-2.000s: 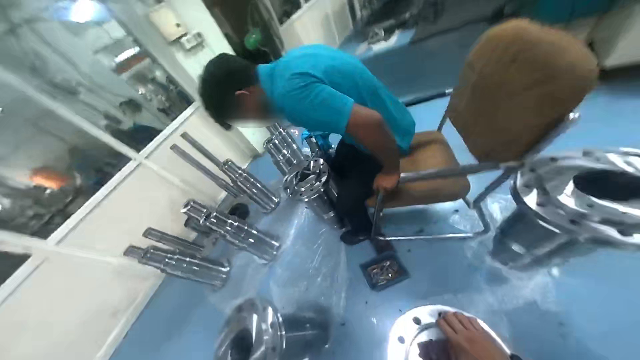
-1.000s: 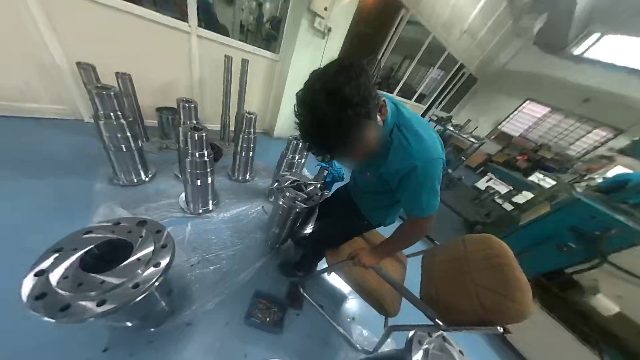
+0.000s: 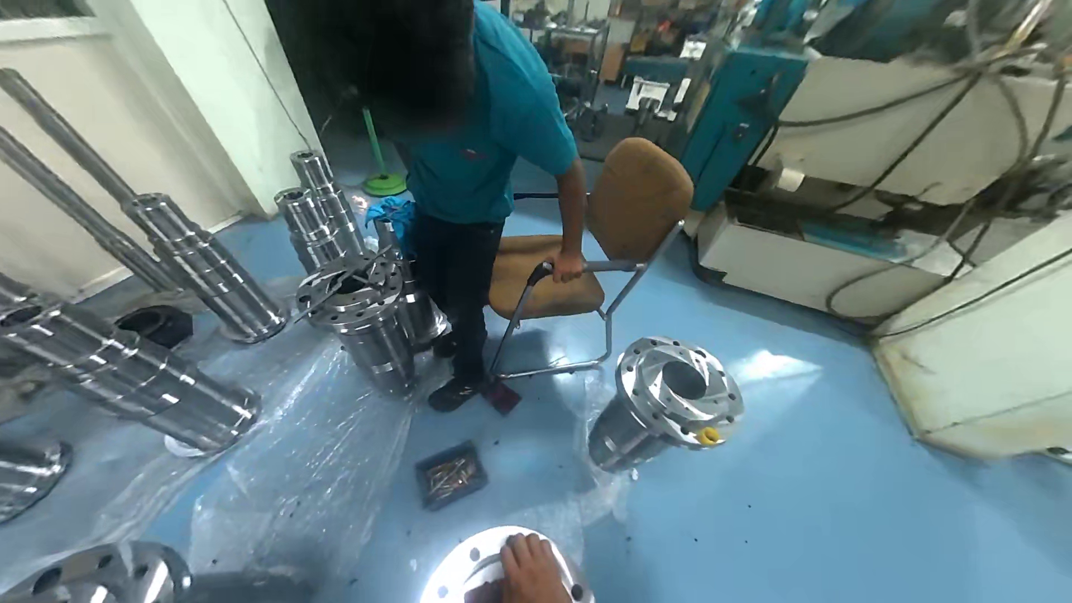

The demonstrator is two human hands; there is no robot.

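Observation:
My right hand (image 3: 532, 568), at the bottom middle, lies with its fingers over the bright flanged top of a metal cylinder (image 3: 452, 568). A dark maroon piece (image 3: 483, 591), perhaps an abrasive pad, shows beside the hand at the frame's edge; whether my fingers hold it is unclear. My left hand is out of view. Ahead on the floor sits a black tray (image 3: 452, 476) of small metal parts. To the right of the tray stands another flanged metal cylinder (image 3: 680, 383) with a yellow ring-like item (image 3: 709, 435) on its rim.
A co-worker in a teal shirt (image 3: 502, 109) stands ahead, one hand on the armrest of a brown chair (image 3: 641, 197). Stepped metal shafts (image 3: 205, 268) and a flanged cylinder (image 3: 360, 310) stand at left by plastic sheeting (image 3: 310, 461). Cables (image 3: 904, 159) hang from a machine at right.
The co-worker, bent low over the chair two seconds ago, is now more upright beside it, still touching its armrest. The view has swung strongly. My right hand, unseen one second ago, shows again.

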